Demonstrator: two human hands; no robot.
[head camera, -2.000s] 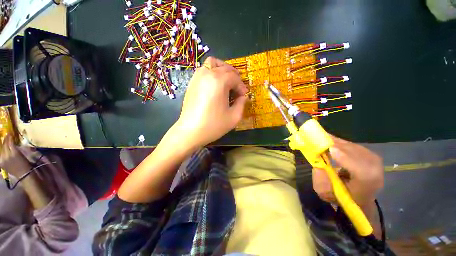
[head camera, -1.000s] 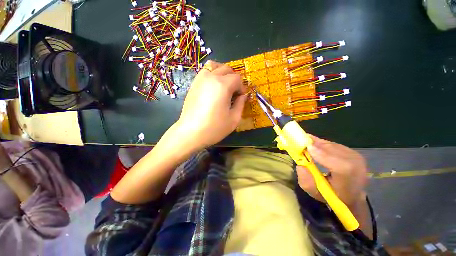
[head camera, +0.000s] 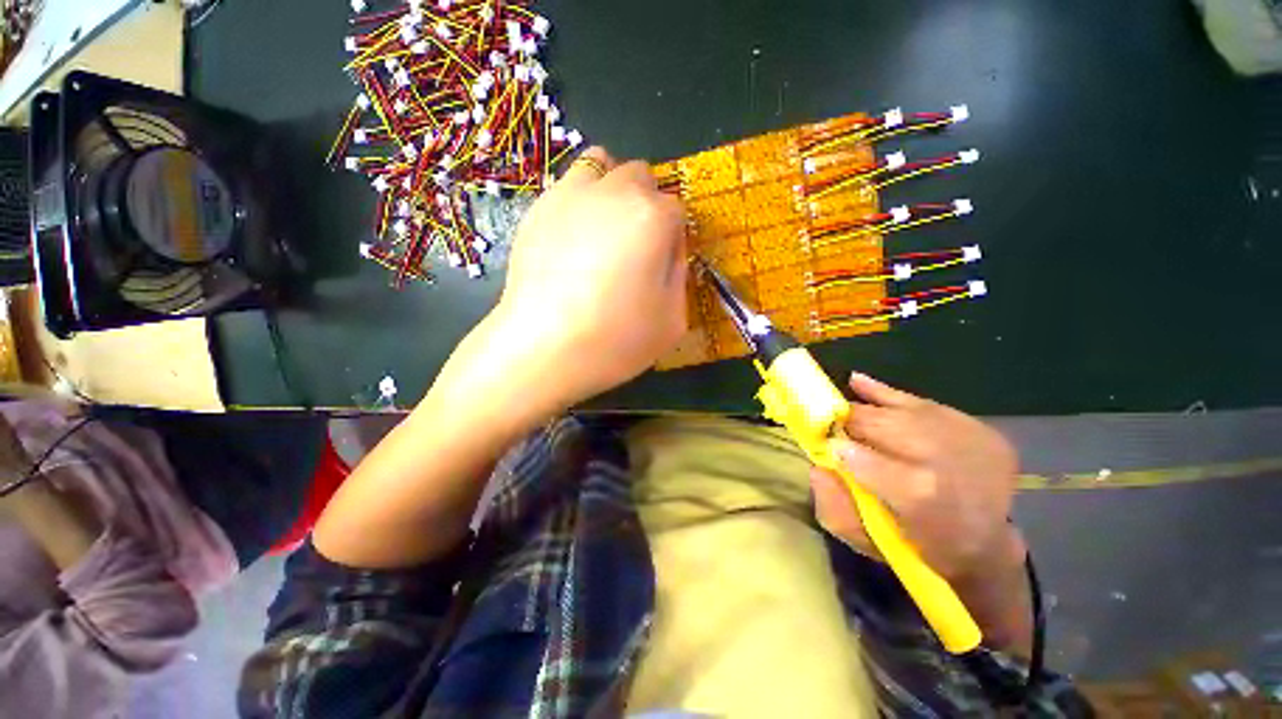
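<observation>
My right hand (head camera: 928, 478) is closed around the yellow soldering iron (head camera: 875, 513). The iron's metal tip points up and left, at the left part of the orange board panel (head camera: 759, 232), close to my left fingertips. My left hand (head camera: 598, 267) lies over the panel's left side with the fingers curled; whatever is between its fingertips is hidden. Several connector leads (head camera: 928, 216) with white plugs stick out from the panel's right side.
A pile of loose leads (head camera: 453, 120) lies left of the panel. A black fan (head camera: 169, 211) stands at the bench's left. A person's sleeve (head camera: 106, 520) shows at lower left. A pale object (head camera: 1248, 31) is at the far right corner. One white plug (head camera: 388, 385) lies near the front edge.
The iron and my right hand have moved left from the panel's middle to beside my left fingertips. My left hand has turned slightly, and its fingers look more closed over the panel.
</observation>
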